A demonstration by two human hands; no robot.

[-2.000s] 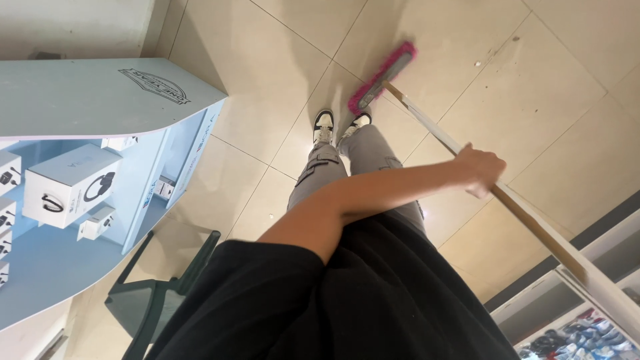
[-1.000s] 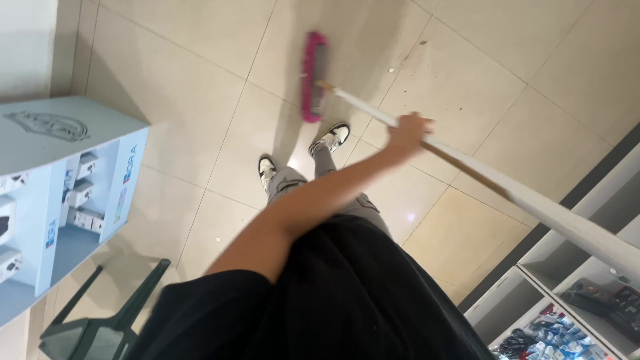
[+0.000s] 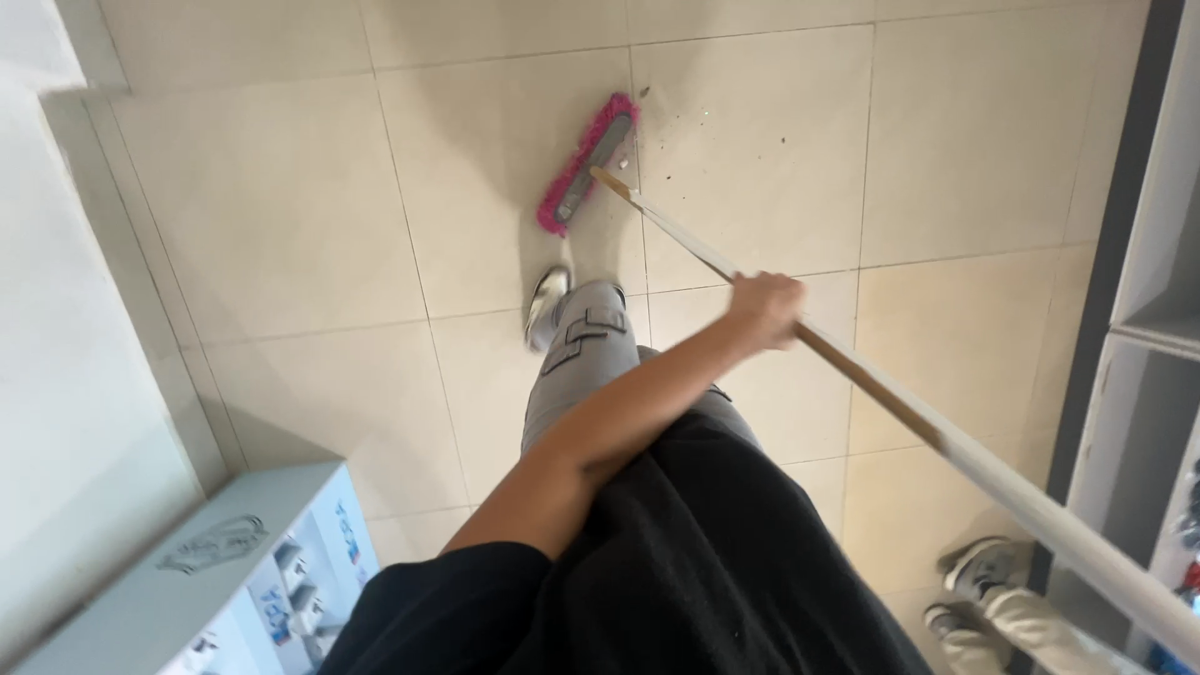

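Note:
My left hand (image 3: pixel 769 309) is closed around the long pole (image 3: pixel 872 380) of a push broom, at about its middle. White covering on the pole has gaps that show brown beneath. From the lower right edge the pole slants up to the broom head (image 3: pixel 591 164), a grey bar with pink bristles, which rests on the tiled floor beyond my shoe (image 3: pixel 547 307). Small bits of debris (image 3: pixel 623 164) lie to the right of the head. My left forearm crosses in front of my black shirt and grey trousers. My right hand is out of view.
At the lower left stands a light blue display stand (image 3: pixel 225 539) with small boxes. A white wall (image 3: pixel 84 328) runs along the left, and shelving (image 3: pixel 1158 272) along the right. Another person's shoes (image 3: pixel 982 567) are at the lower right.
The view has shifted considerably. The green chair seen earlier is out of view, and another person's feet now show at the lower right. My left hand has kept its hold on the pole.

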